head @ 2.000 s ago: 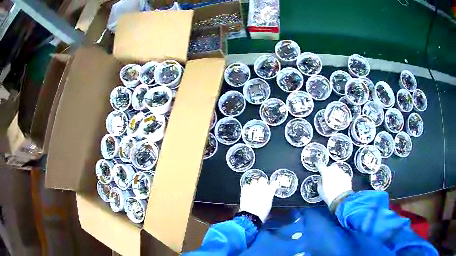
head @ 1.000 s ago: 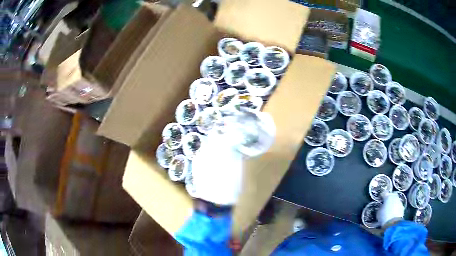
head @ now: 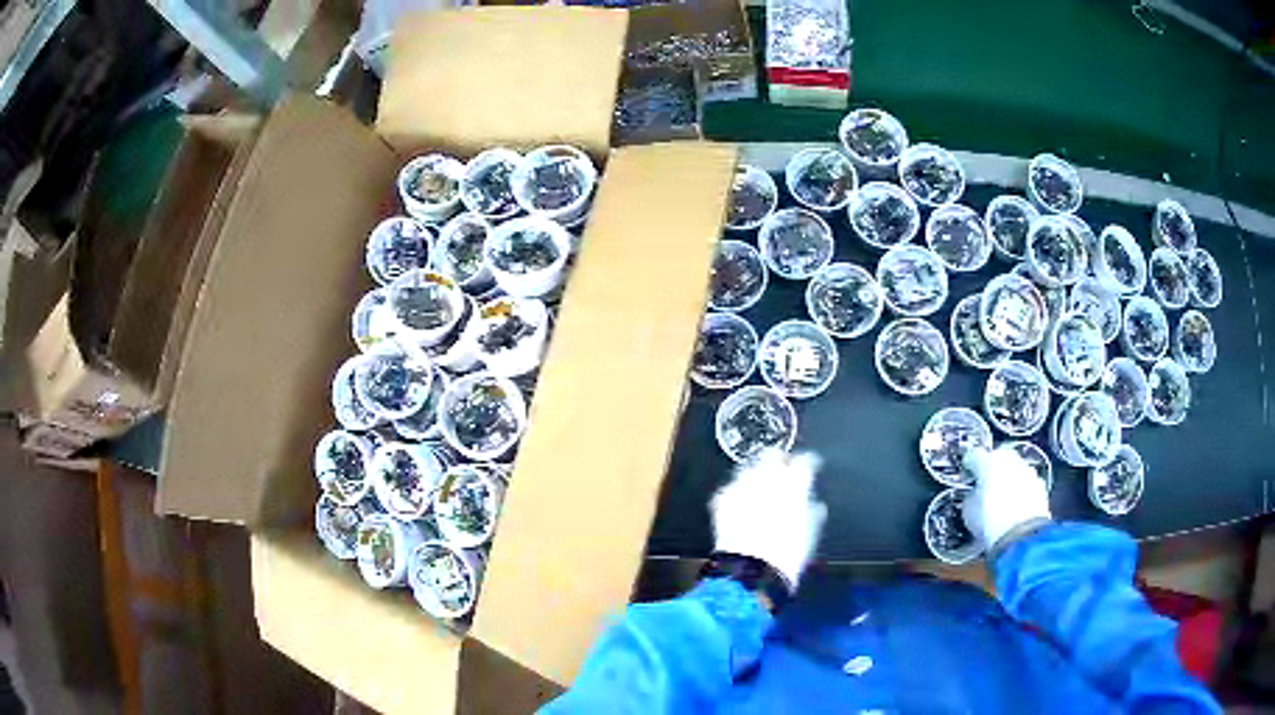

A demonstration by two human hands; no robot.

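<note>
Clear round tubs with dark and silver bits stand spread over the dark bench, some stacked. My left hand [head: 769, 517], in a white glove, is at the near edge of a tub [head: 757, 423], with no tub seen in it. My right hand [head: 1010, 500], also gloved, has its fingertips at a tub [head: 958, 444] and partly covers another tub [head: 1032, 464]; its grip is unclear. An open light-brown carton [head: 601, 405] left of the tubs holds rows of similar tubs [head: 483, 416], some resting on others.
The carton's flaps [head: 259, 307] are spread outward. Small parts boxes [head: 685, 87] and a white and red box [head: 808, 63] stand at the back on the green surface [head: 1007, 70]. More brown cartons [head: 84, 363] stand at the far left.
My left hand moved over the carton with a tub, then back to the bench. Two tubs near it have left the bench, and more lie on top in the carton. My right hand stayed among the tubs.
</note>
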